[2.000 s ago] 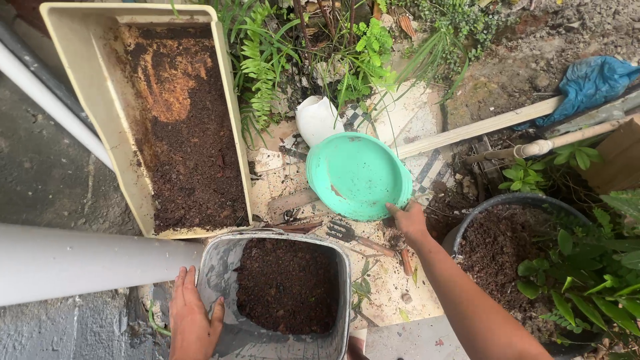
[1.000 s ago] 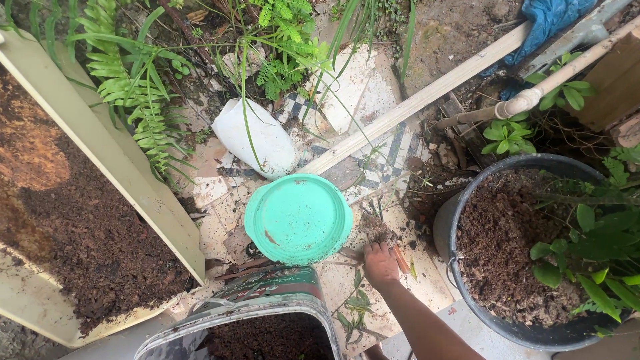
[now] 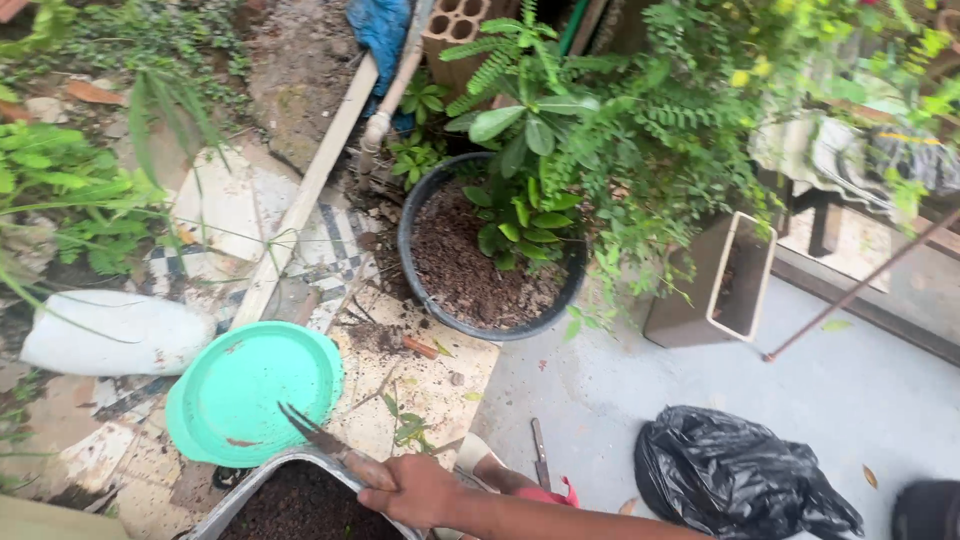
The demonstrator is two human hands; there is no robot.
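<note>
My right hand [image 3: 416,489] grips the handle of a small hand fork [image 3: 322,441], its tines pointing up and left over the rim of a grey tub. The tub's dark soil [image 3: 304,504] shows at the bottom edge. Just beyond the tub, a turquoise plastic lid or shallow tray [image 3: 255,394] lies on the broken tiles, near the fork's tines. A white plastic container [image 3: 118,332] lies on its side to the left of it. My left hand is not in view.
A round black pot [image 3: 487,247] with soil and plants stands at centre. A wooden strip [image 3: 307,195] and a pipe [image 3: 375,131] run past it. On the grey floor are a knife [image 3: 540,454], a black plastic bag [image 3: 739,472] and a rectangular planter [image 3: 709,281]. Part of my foot shows below.
The view has swung far to the right. My right hand, empty near the tiles before, now holds the hand fork over the tub. My left hand, on the tub's rim two seconds ago, is out of view.
</note>
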